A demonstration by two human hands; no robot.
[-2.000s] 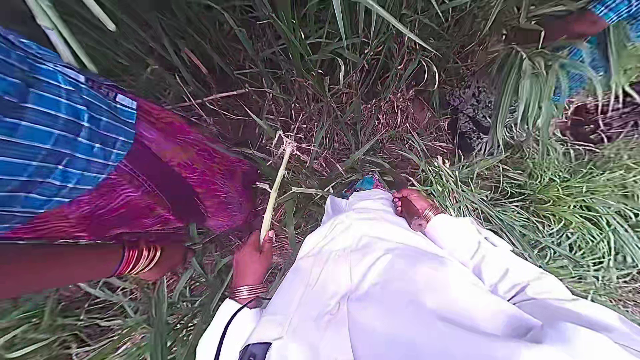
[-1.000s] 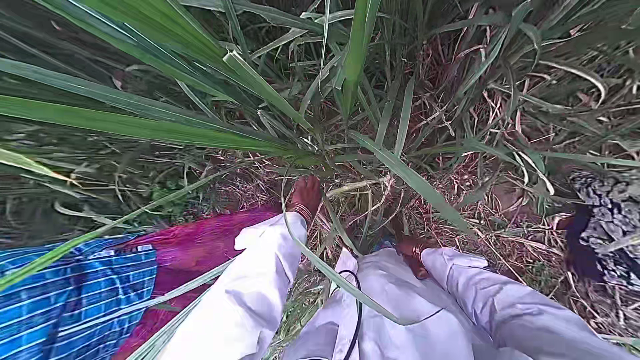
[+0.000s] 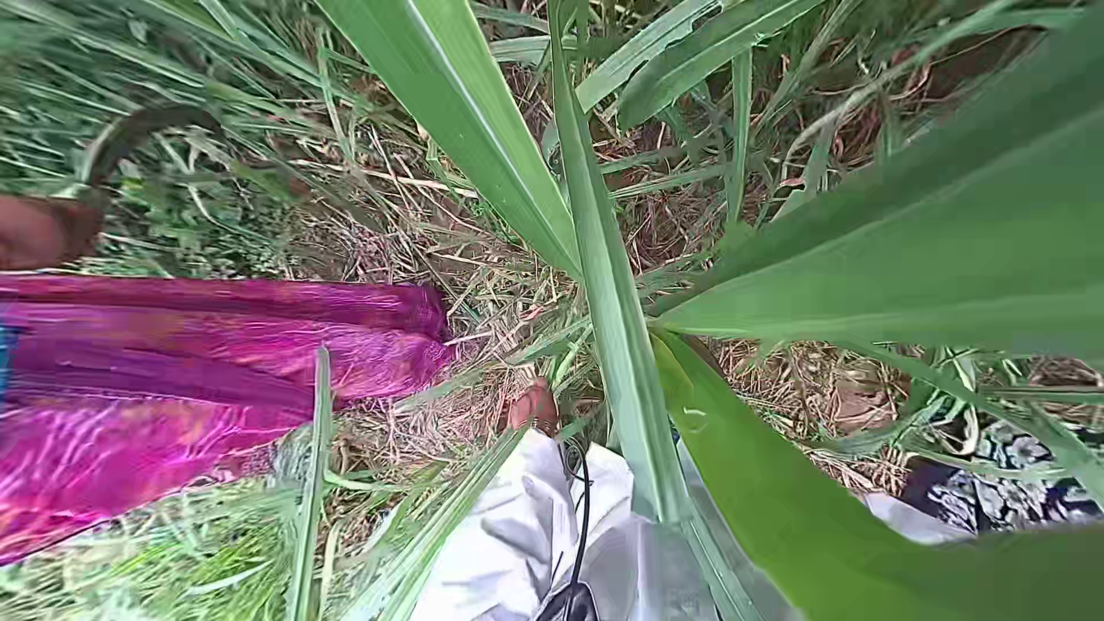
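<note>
My left hand (image 3: 535,407) is low in the middle of the head view, at the end of a white sleeve. It is at the base of a green stalk, partly behind stems; whether its fingers are closed on the stalk is unclear. Broad green leaves (image 3: 617,345) fan out from just right of that hand and cross much of the view. My right hand is hidden behind the leaves, with only a piece of white cloth (image 3: 918,519) showing at the lower right. A black cable (image 3: 584,517) hangs down over my white clothing.
At the left is a co-worker in a magenta skirt (image 3: 190,345); that person's hand (image 3: 39,233) holds a curved sickle (image 3: 142,129). Black and white patterned cloth (image 3: 1009,483) lies at the right edge. Dry straw (image 3: 414,250) and cut grass (image 3: 181,561) cover the ground.
The short pale stalk seen in my left hand two seconds ago no longer shows. Broad leaves now cover my right hand. The co-worker's hand with the sickle has come into view.
</note>
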